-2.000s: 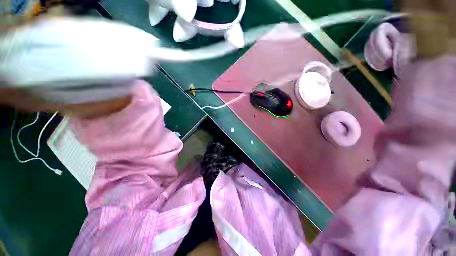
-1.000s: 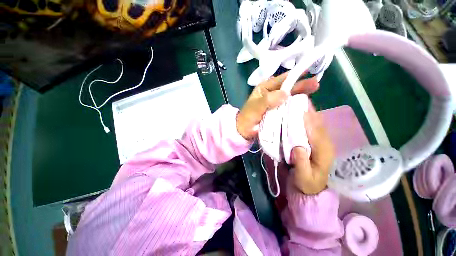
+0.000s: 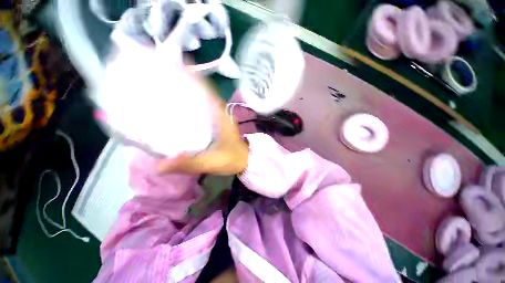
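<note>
A white headset [image 3: 158,105] is blurred and overexposed in front of me at centre-left, with a small pink-red spot at its left edge. Its other ear cup [image 3: 271,66], showing a vent pattern, hangs over the pink mat. My right hand [image 3: 221,152] is against the near cup's right and lower side, holding it, its fingers partly hidden. My left sleeve runs up to the cup's underside; my left hand is hidden or merges with the blur, so its grip cannot be made out. A thin white cord shows beside the hanging cup.
Black mouse [image 3: 285,122] with red light on pink mat [image 3: 332,166]. Ear pads [image 3: 364,132] lie on it, with heaps at lower right and upper right [image 3: 418,33]. A tape roll [image 3: 460,74] is upper right, more headsets [image 3: 194,27] behind, paper [image 3: 97,190] and white cable [image 3: 66,193] left.
The headset and my hands have moved left. The view has shifted, bringing more of the mat and the ear pads at right into sight. The near cup now covers my left hand.
</note>
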